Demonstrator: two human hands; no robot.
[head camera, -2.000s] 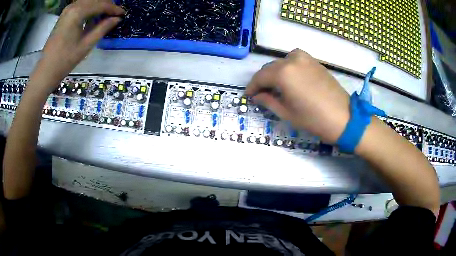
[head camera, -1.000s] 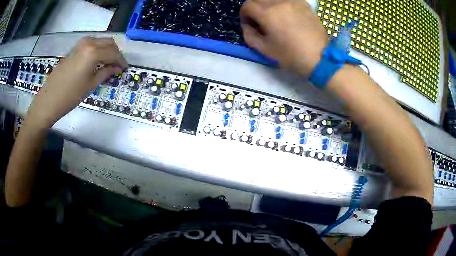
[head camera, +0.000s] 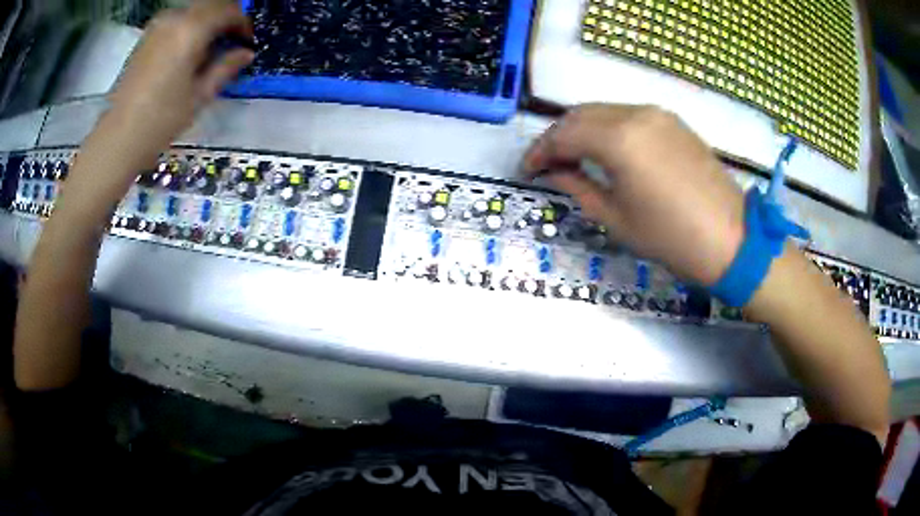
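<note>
My left hand (head camera: 187, 60) is at the left edge of the blue component bin (head camera: 404, 96), its fingers bent; a dark spot shows between the fingertips, too blurred to name. The bin is full of small black leaded parts (head camera: 383, 40). My right hand (head camera: 630, 181), with a blue wrist strap (head camera: 757, 252), is over the back edge of a circuit board panel (head camera: 514, 260). Its thumb and forefinger are close together; whether they hold a part is hidden. The panel carries yellow transformers (head camera: 494, 207), round capacitors and blue capacitors. Another panel (head camera: 267, 217) lies to its left.
A white board (head camera: 565, 76) with rows of yellow blocks is at the back right. The silver rail (head camera: 404, 328) runs in front of the panels. A dark pad (head camera: 585, 408) and blue coiled cord (head camera: 676, 423) are on the pale ledge. More panels continue at both sides.
Since one second ago, my right hand has moved from the blue bin down to the panel. My left hand has moved from the left panel up to the bin. The view has shifted.
</note>
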